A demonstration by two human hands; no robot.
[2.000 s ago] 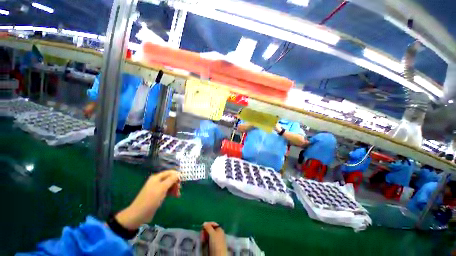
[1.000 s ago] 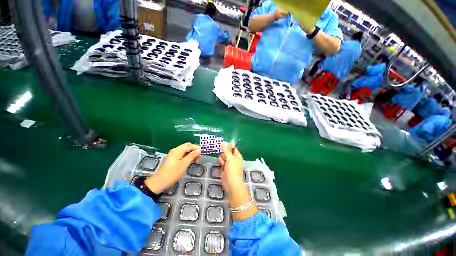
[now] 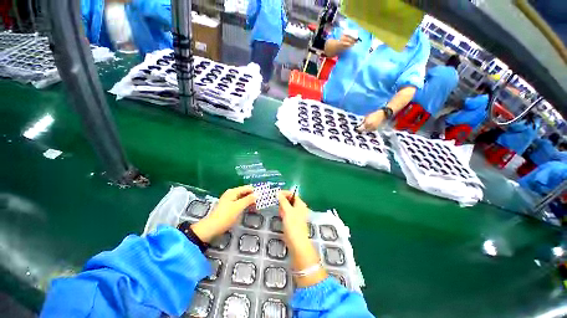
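A small white adhesive sheet (image 3: 267, 195) with a dark purplish grid is held up above the far edge of the blister tray. My left hand (image 3: 231, 212) grips its left edge. My right hand (image 3: 295, 214) is at its right edge, with a thin dark tool, probably tweezers (image 3: 294, 193), between the fingers. The translucent blister tray (image 3: 349, 245) lies under both hands. Its square pockets hold grey rounded-square housings (image 3: 244, 272). My hands and sleeves hide part of the tray.
Stacked white trays of black parts (image 3: 332, 133) stand across the green bench (image 3: 205, 146). A metal post (image 3: 93, 102) rises at the left. A white scrap (image 3: 53, 153) lies left of it. A person in blue (image 3: 373, 74) reaches over a tray opposite. Clear strips (image 3: 258, 172) lie beyond my hands.
From two seconds ago, the view has tilted down and my hands have come together at the sheet. Since one second ago they barely moved; the person opposite has lowered a hand to the tray.
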